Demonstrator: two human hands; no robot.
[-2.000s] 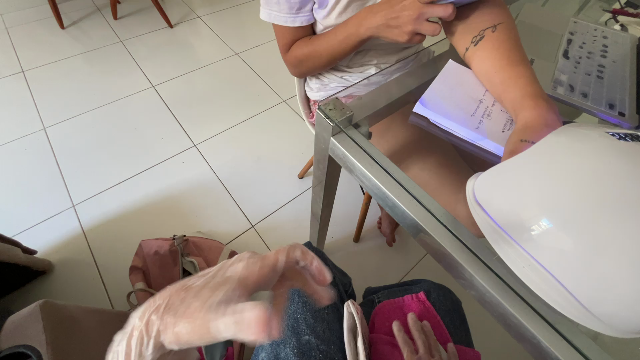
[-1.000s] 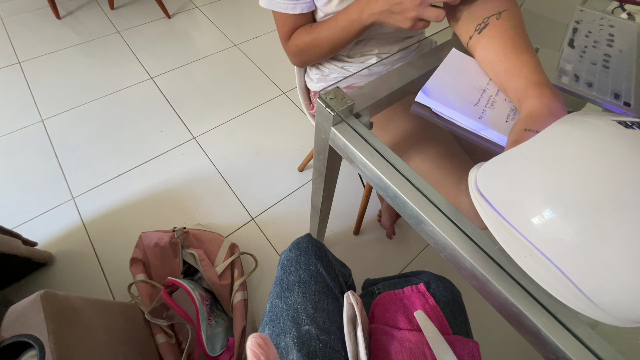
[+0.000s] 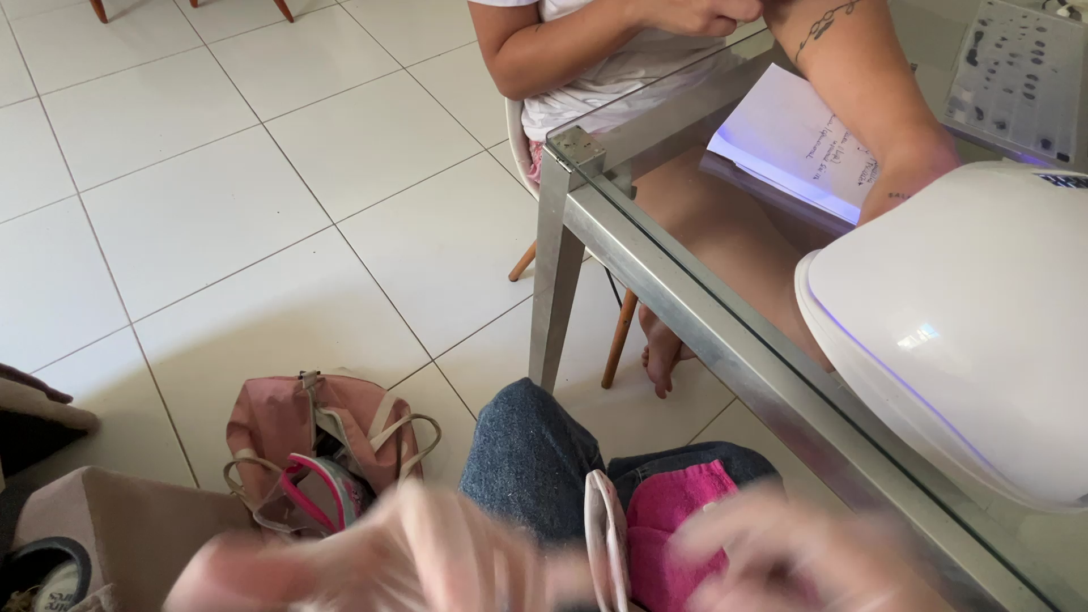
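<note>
My left hand (image 3: 382, 561) is motion-blurred at the bottom of the view, in front of my jeans (image 3: 531, 459); whether it holds anything is not clear. At the lower right, my right hand (image 3: 790, 552) is just as blurred, over the edge of a bright pink towel (image 3: 680, 510) on my lap. Between the two hands stands the pale edge of a fabric item (image 3: 602, 535), perhaps a pouch. A white nail lamp (image 3: 952, 323), glowing violet at its rim, rests on the glass table, and another person's forearm (image 3: 858, 102) reaches into it.
The metal-framed glass table (image 3: 722, 323) runs diagonally at right. On it lie an open notebook (image 3: 790, 140) with handwriting and a clear case of dark nail tips (image 3: 1016, 81). A pink bag (image 3: 272, 416) sits on the tiled floor beside a beige box-like item (image 3: 127, 527). Another person sits opposite.
One second ago my hands were almost out of view; both now show at the bottom. The pale, flat-ended thing that lay over the pink towel then is not visible now.
</note>
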